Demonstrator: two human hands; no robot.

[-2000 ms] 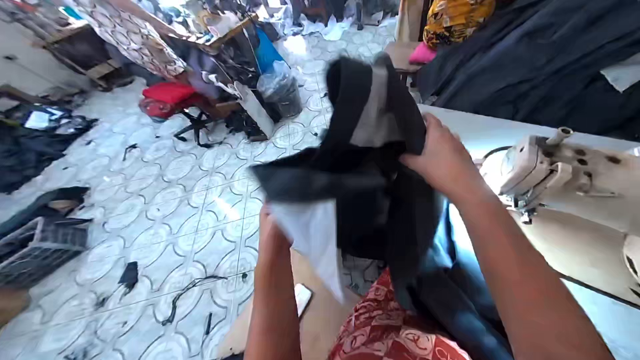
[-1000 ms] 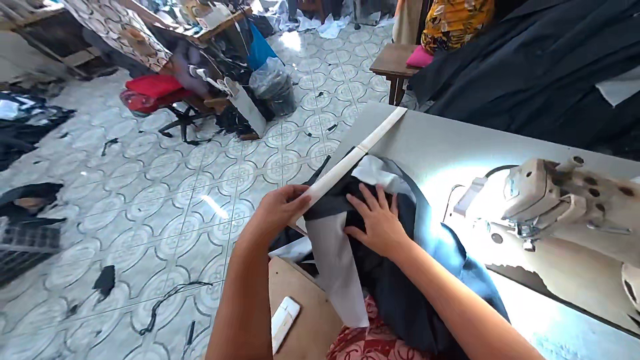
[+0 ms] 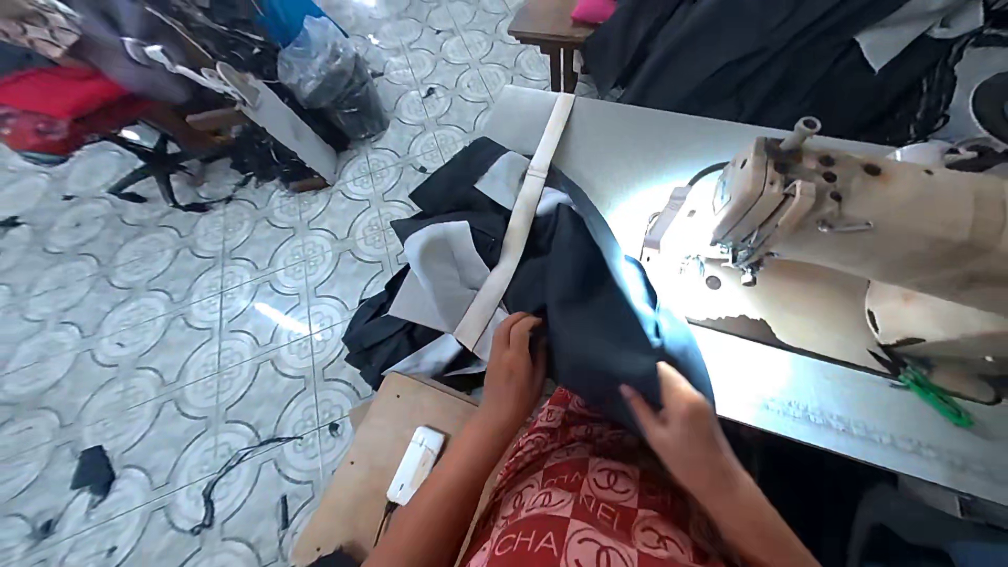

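A dark garment point(image 3: 598, 307) with white inner pieces point(image 3: 441, 272) lies bunched over the front left edge of the sewing table and my lap. Across it rests a long cream strip point(image 3: 520, 220), like a flat ruler or band, its far end on the tabletop. My left hand point(image 3: 516, 358) is at the garment near the strip's lower end, its fingers curled in the dark cloth. My right hand point(image 3: 677, 409) is slightly blurred at the garment's lower right part, with cloth between thumb and fingers.
An industrial sewing machine point(image 3: 866, 220) stands on the grey table point(image 3: 787, 394) at right, with green-handled thread snips point(image 3: 933, 394) near its base. A white device point(image 3: 416, 465) lies on a wooden board point(image 3: 354, 472). Dark cloth point(image 3: 709, 55) is piled behind; a wooden stool point(image 3: 543, 27) stands nearby.
The garment, held up two seconds ago, now lies spread over the table edge and my lap. Both hands have come nearer to my body, and my left hand is off the cream strip.
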